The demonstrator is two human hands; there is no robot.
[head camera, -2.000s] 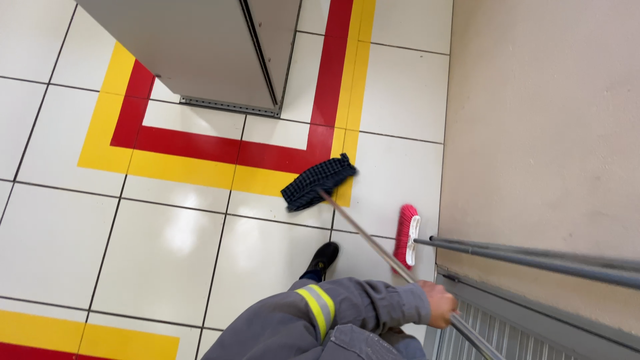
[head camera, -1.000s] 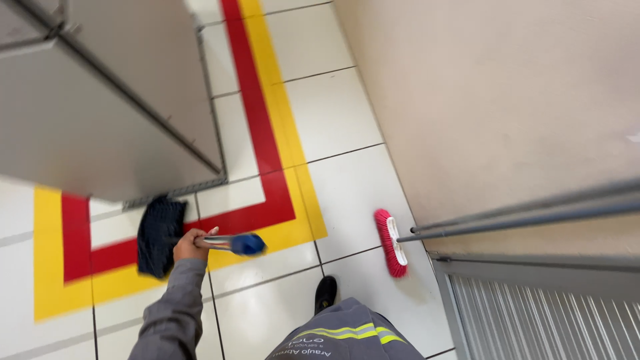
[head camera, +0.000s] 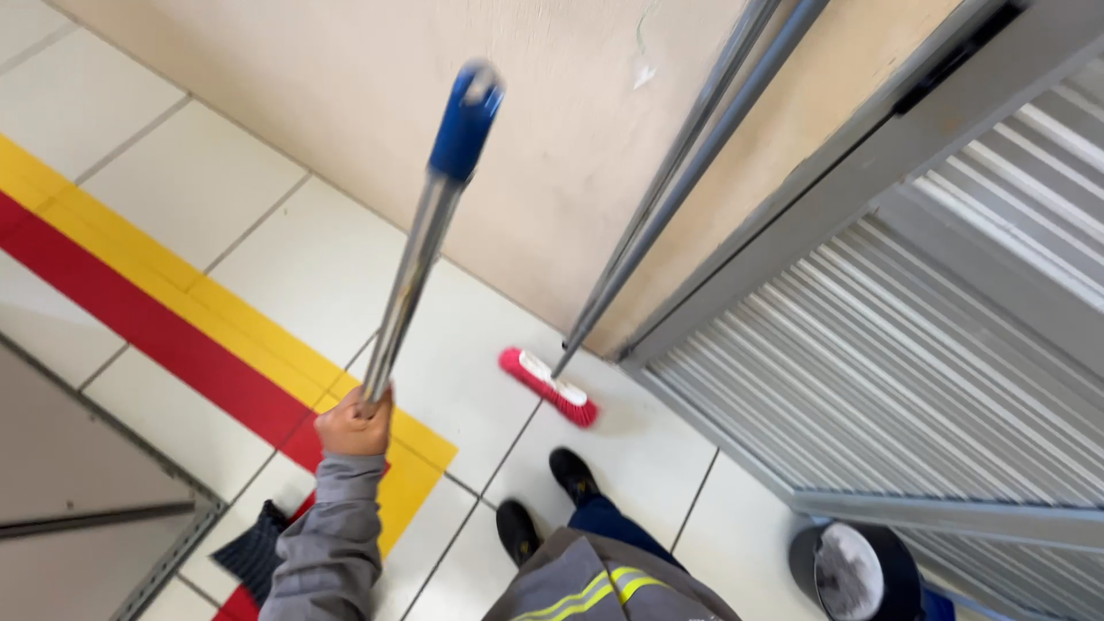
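Observation:
My left hand (head camera: 355, 423) grips a metal mop pole (head camera: 412, 285), whose blue plastic end cap (head camera: 466, 121) points up and away. Partly hidden behind my grey sleeve, the dark mop cloth (head camera: 250, 552) lies on the floor at the lower left. Against the wall corner leans a push broom with red bristles and a white head (head camera: 552, 386), its grey pole (head camera: 690, 172) rising to the upper right; my hand does not touch it. My right hand is out of view.
A grey metal cabinet (head camera: 78, 483) stands at the lower left. Yellow (head camera: 207, 293) and red tape marks the tiled floor. A beige wall (head camera: 345, 95) meets a grey louvred metal door (head camera: 862, 345). A dark bucket (head camera: 901, 561) with greyish contents stands beside the door.
The view has turned strongly toward the wall and door. The mop pole, low and slanting two seconds ago, now rises from my left hand. The bucket has come into view.

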